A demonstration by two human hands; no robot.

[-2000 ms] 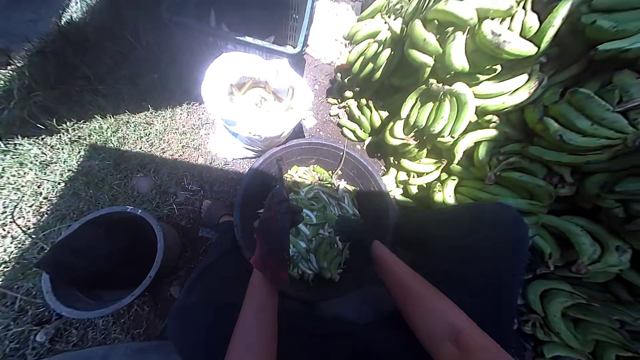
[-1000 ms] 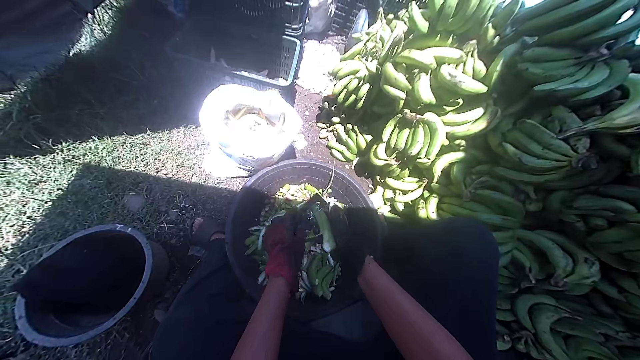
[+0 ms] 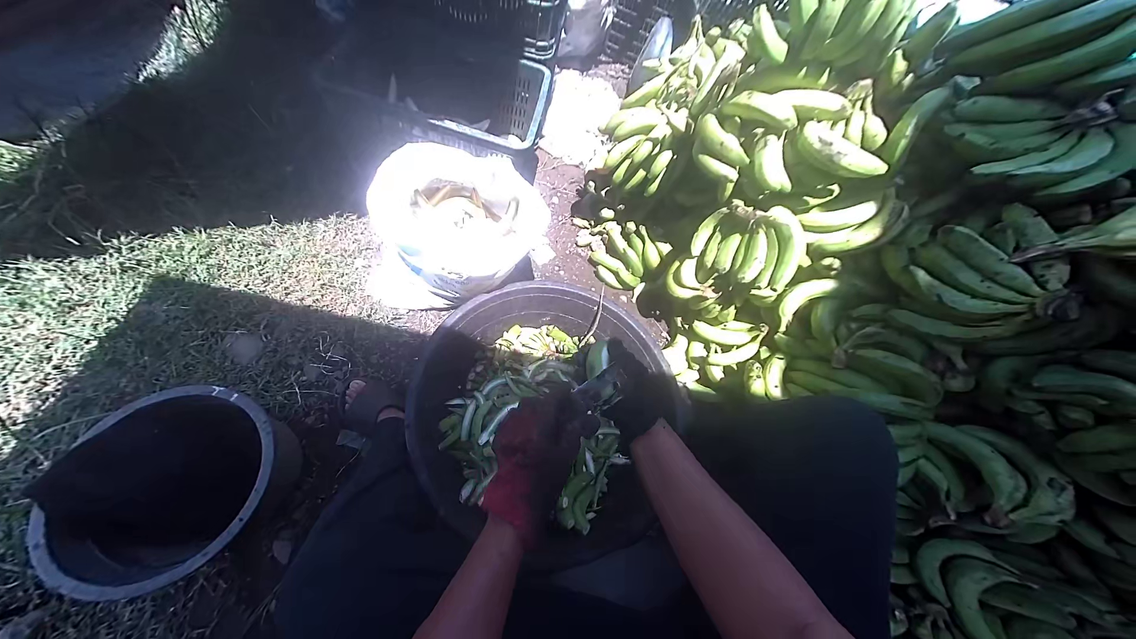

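Observation:
Between my knees stands a round dark plastic tub (image 3: 435, 355) with many green banana peel strips (image 3: 485, 410) in it. Over the tub, my right hand (image 3: 632, 390) in a dark glove is closed around a green banana (image 3: 598, 357), partly peeled or cut, its pale flesh showing. My left hand (image 3: 532, 457), in a red and dark glove, is close against it at the banana's lower end. Something narrow and grey lies between the two hands; whether it is a blade, and how the left fingers hold it, is hidden by shadow.
Bunches of green bananas (image 3: 750, 248) are heaped at the right. Beyond the tub stand a white sack (image 3: 426, 257) with pale contents and a dark plastic crate (image 3: 532, 98). An empty-looking dark bucket (image 3: 257, 479) with a dark cloth over its side sits on the grass at left.
A green banana, seen upright between both hands one second ago, is now in my right hand, which has shifted up and right. Two seconds ago no banana showed plainly in the hands.

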